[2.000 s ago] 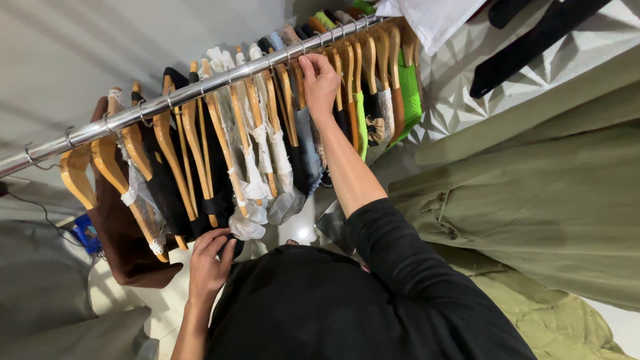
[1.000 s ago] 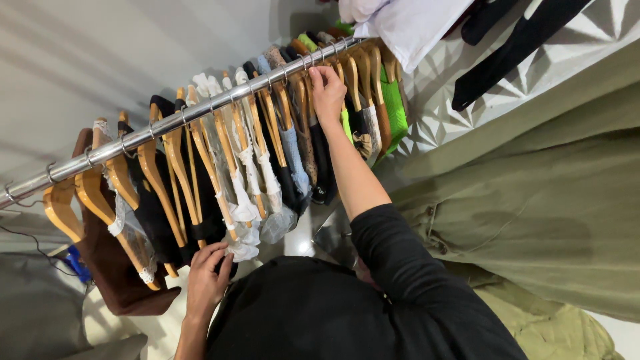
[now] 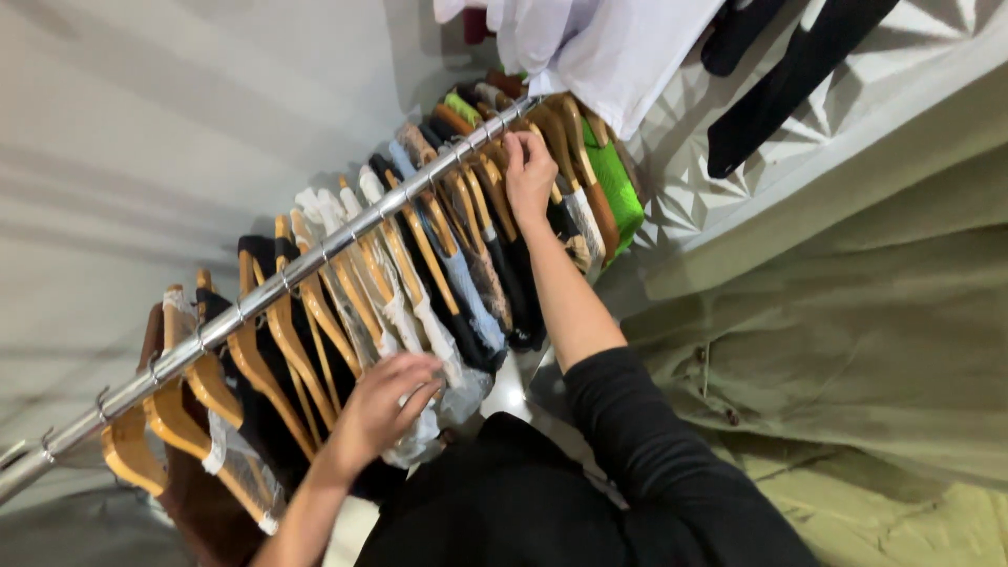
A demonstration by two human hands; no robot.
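A chrome clothes rail (image 3: 315, 260) crosses diagonally, hung with several wooden hangers of garments. My right hand (image 3: 531, 173) is up at the rail's far part, its fingers bent at a hanger's hook; whether they grip it cannot be told. My left hand (image 3: 387, 405) is over the lower ends of hangers with white lace garments (image 3: 402, 315), fingers partly spread and blurred; a firm hold does not show. Between my hands hang a light blue garment (image 3: 472, 291) and black ones. A bright green garment (image 3: 614, 185) hangs at the far end, a brown garment (image 3: 201, 496) near the left end.
White cloth (image 3: 606, 55) hangs over the rail's far end. Black fabric strips (image 3: 787, 94) lie against a white faceted panel (image 3: 882, 71) at the upper right. Large olive drapes (image 3: 850, 339) fill the right side. A pale wall (image 3: 157, 118) stands behind the rail.
Along the rail, my right hand has moved toward the far end. My left hand has lifted from the lower edge of the white garments. Some hangers between the hands are spread farther apart.
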